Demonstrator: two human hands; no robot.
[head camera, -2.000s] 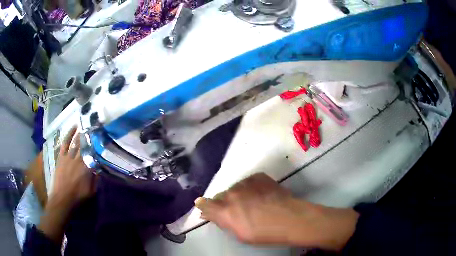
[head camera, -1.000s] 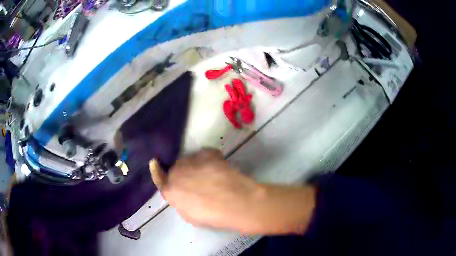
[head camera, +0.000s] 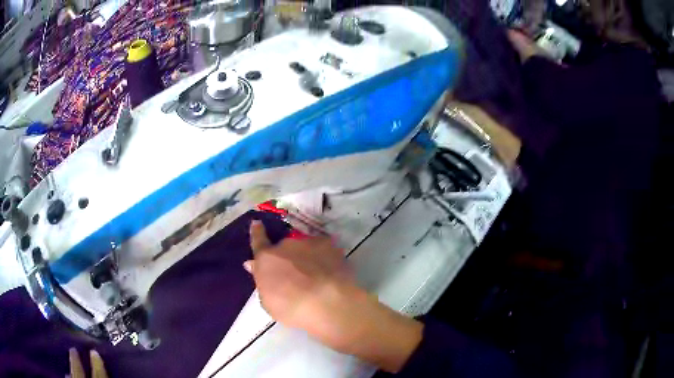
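The dark purple garment (head camera: 196, 299) lies flat under the arm of the white and blue sewing machine (head camera: 325, 122). My right hand (head camera: 318, 288) is on the bed at the garment's right edge, index finger extended over the cloth; whether it grips the cloth is hidden. My left hand (head camera: 87, 365) is cut off by the bottom edge at far left; only fingertips show on the cloth. A red frog closure (head camera: 270, 208) shows beyond my right fingers, with another bit of red beside them. The needle area (head camera: 129, 325) is above the cloth, blurred.
The machine bed (head camera: 399, 273) has a dark seam line. A purple thread cone (head camera: 142, 74) with yellow tip and printed fabric (head camera: 89, 81) are behind the machine. A person in dark clothing (head camera: 591, 140) is at the right, with a hand near the top and bare skin by the machine's right end.
The view has shifted, showing more of the machine and the person. The garment now reaches further right across the bed, and my right hand is nearer the red closures, covering most of them.
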